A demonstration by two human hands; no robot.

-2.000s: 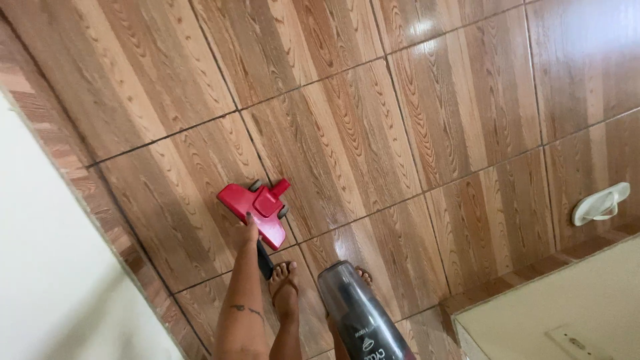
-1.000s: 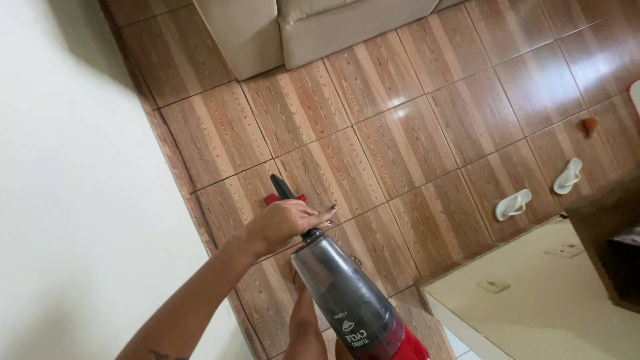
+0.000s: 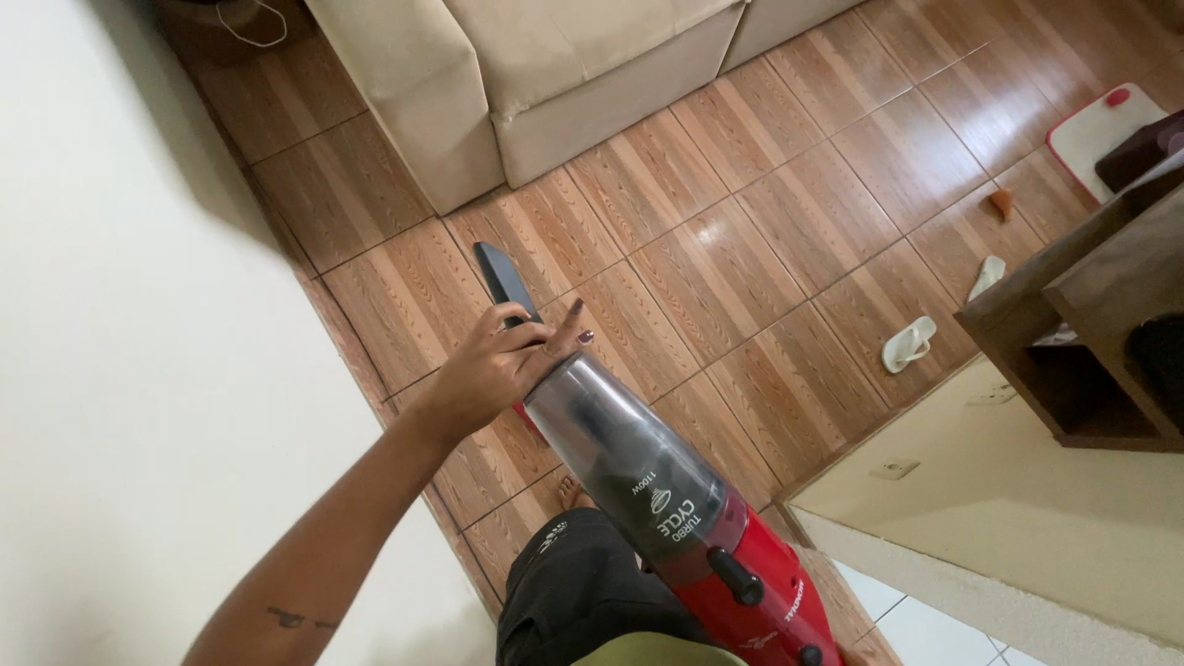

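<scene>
My left hand (image 3: 504,365) grips the base of a black crevice nozzle (image 3: 504,277) at the front end of a red and black Mondial handheld vacuum cleaner (image 3: 666,481) with a clear dust container. The nozzle points up and left over the floor. Part of a red floor head (image 3: 529,421) shows beneath my left wrist, mostly hidden. The vacuum's body slants to the lower right, where its rear end leaves the view. My right hand is not clearly seen.
A beige sofa (image 3: 573,111) stands ahead. White flip-flops (image 3: 908,344) lie on the wood-look tile floor (image 3: 721,268) at the right, near a small orange-brown object (image 3: 1001,203). A brown shelf unit (image 3: 1101,333) and a low wall (image 3: 934,490) are at the right. A white wall (image 3: 166,324) borders the left.
Two seconds ago my left hand was low at the red floor head; now it is at the vacuum's front end, holding the black nozzle. The view has shifted to show the sofa.
</scene>
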